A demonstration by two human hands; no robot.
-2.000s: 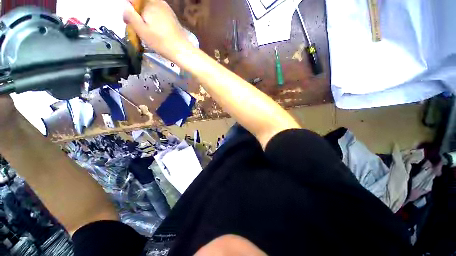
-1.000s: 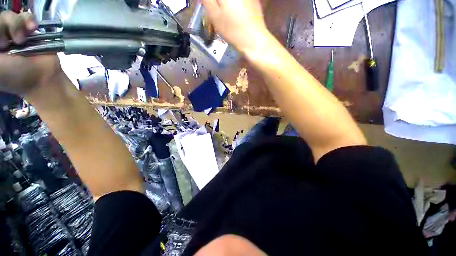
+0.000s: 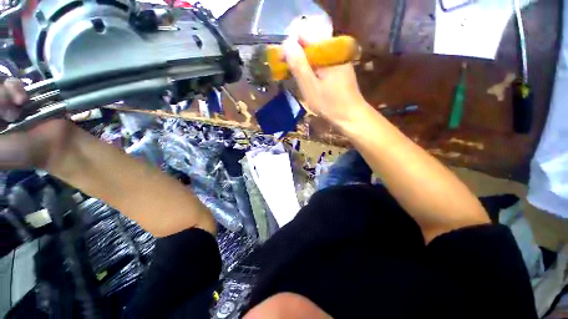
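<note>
The grey metal cloth-cutting machine [image 3: 124, 56] lies tilted at the upper left. My left hand [image 3: 25, 118] is around its rails at the left edge; the hand is partly cut off and blurred. My right hand [image 3: 324, 81] grips the orange-yellow handle of the cleaning brush [image 3: 336, 51]. The brush's dark bristle end points left, a little right of the machine's dark end and apart from it. The silver base plate [image 3: 274, 19] shows behind the brush, partly hidden by my right hand.
A green-handled screwdriver [image 3: 458, 103] and a black-handled screwdriver [image 3: 522, 106] lie on the brown table [image 3: 430, 87] at right. A navy cloth scrap [image 3: 279, 114] lies by the table edge. White paper [image 3: 467, 31] and pale fabric [image 3: 551, 168] are further right. Offcuts and plastic-wrapped rolls lie below.
The view has shifted. My right hand with the brush has drawn back to the right, away from the machine's end, and the brush now shows fully. My left hand stays on the rails.
</note>
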